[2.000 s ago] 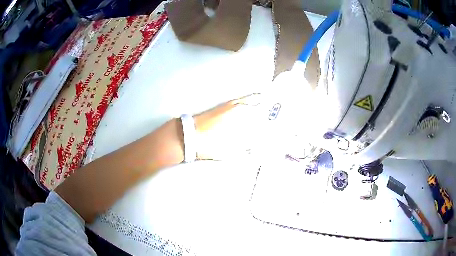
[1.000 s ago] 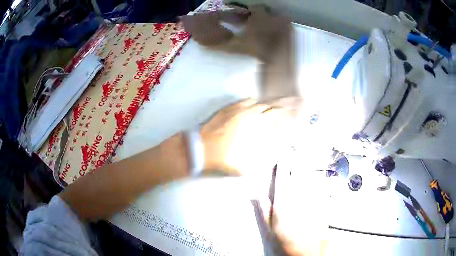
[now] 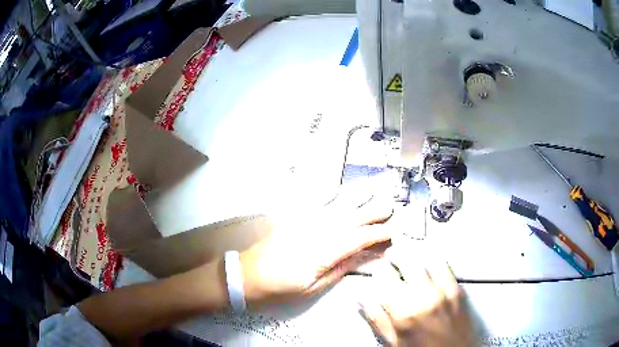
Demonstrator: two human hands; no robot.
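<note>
A chain of brown panels [image 3: 161,154] curves down over the left of the table, and its near end [image 3: 203,244] runs under my left hand. My left hand [image 3: 319,251], with a white band at the wrist, lies flat, fingers toward the needle area, pressing on the work. My right hand [image 3: 424,308] is at the near edge of the table, fingers bent down beside my left fingertips; glare hides whether it holds the work. The presser foot [image 3: 405,186] is just beyond my left fingertips, partly washed out.
The sewing machine head [image 3: 434,74] stands at the upper right. Snips [image 3: 562,249], a small dark block [image 3: 523,207] and a screwdriver [image 3: 594,215] lie at right. A red-lettered board [image 3: 95,234] with a white bar [image 3: 73,177] is at left.
The brown panels have moved from the far side to the left and toward me. My left hand has moved nearer, and my right hand has come into view beside it. The view has turned.
</note>
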